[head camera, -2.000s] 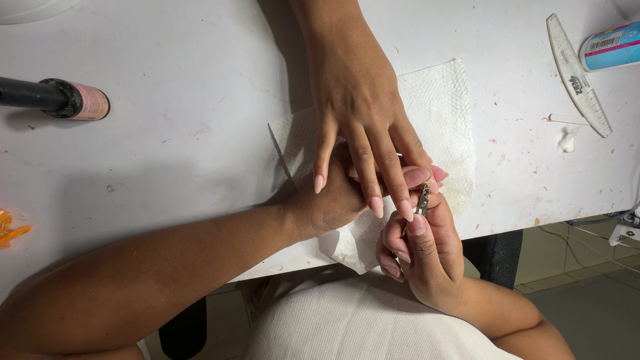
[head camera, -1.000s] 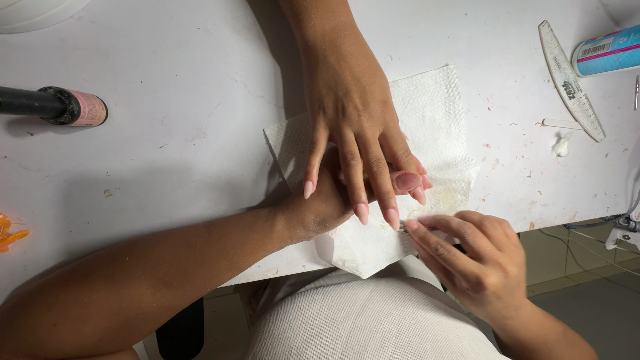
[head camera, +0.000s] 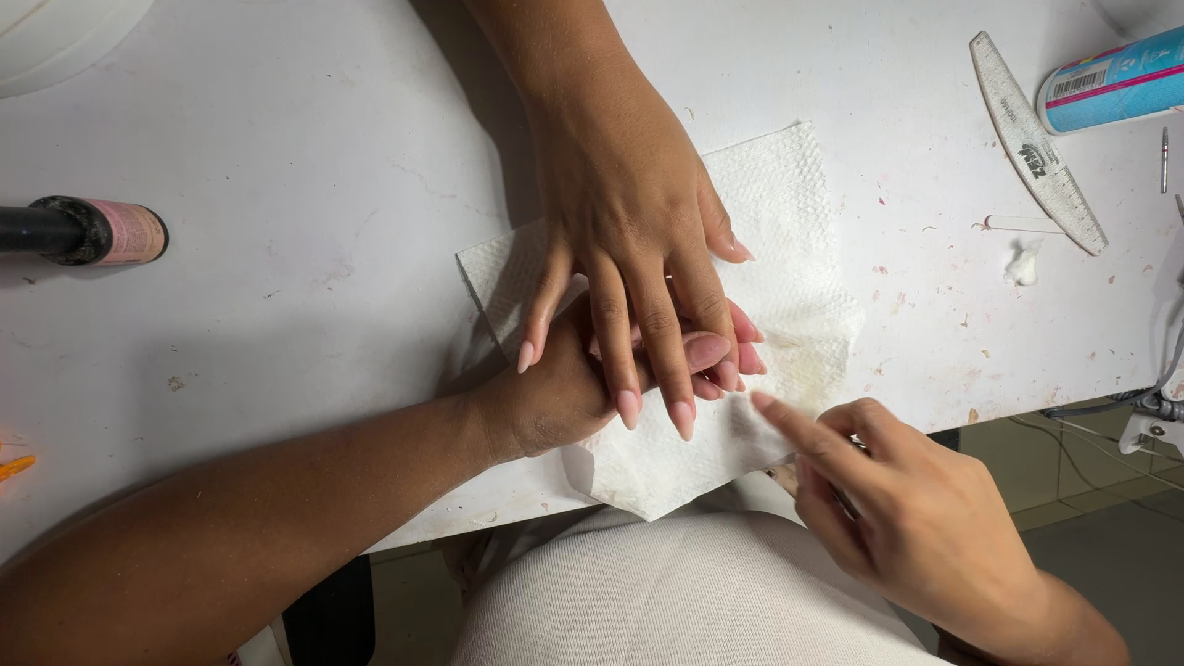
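From the top of the head view another person's hand (head camera: 629, 185) reaches down, palm down, with long pale nails. My left hand (head camera: 555, 388) lies beneath it and holds its fingers, my thumb on top near one fingertip. My right hand (head camera: 902, 490) is to the lower right, apart from both, its index finger stretched toward the fingertips and slightly blurred. A small metal tool (head camera: 846, 504), mostly hidden, is tucked between its curled fingers and palm. Under the hands a white paper towel (head camera: 786, 213) is spread at the table edge.
A nail file (head camera: 1036, 143), a blue canister (head camera: 1110, 83), a thin stick (head camera: 1022, 224) and a cotton wad (head camera: 1023, 264) lie at right on the white table (head camera: 305, 305). A dark-capped bottle with a pink label (head camera: 125, 231) lies at left. Metal clamp hardware (head camera: 1156, 430) sits at the right edge.
My right hand has moved away from the other person's fingertips, down and to the right. The metal tool, plainly visible at the fingertips two seconds ago, is now mostly hidden in my hand.
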